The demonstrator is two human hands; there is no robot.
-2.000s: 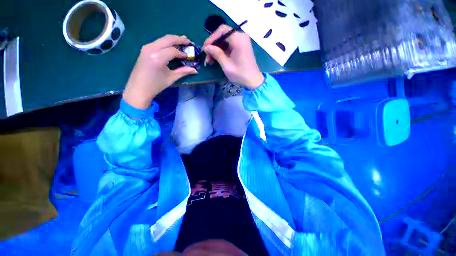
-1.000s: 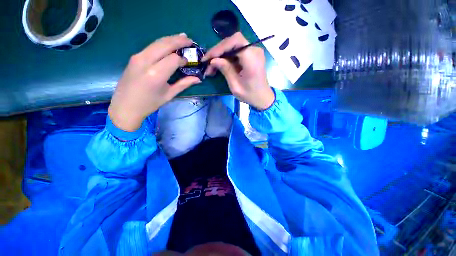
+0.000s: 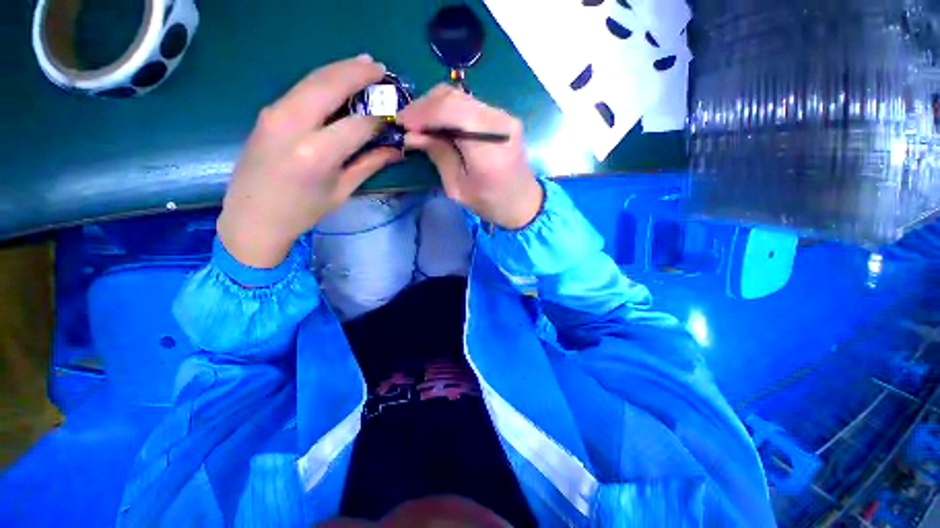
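My left hand holds a round dark case between thumb and fingers, above the green bench's near edge. The case has a shiny rim, and a white square and a small yellow patch show inside it. My right hand grips thin black tweezers at the case's right side; their tips are hidden by my fingers. A plain black disc lies just beyond my right hand, with a small gold-coloured piece at its near edge.
A roll of round dark stickers stands on the green bench at the far left. White sheets with black crescents lie right of the disc. A stack of clear trays is at the right. A blue stool is below the bench.
The view has shifted, so the roll sits further left and the trays look larger. The tweezers lie flatter than before. The gold-coloured piece now shows below the black disc.
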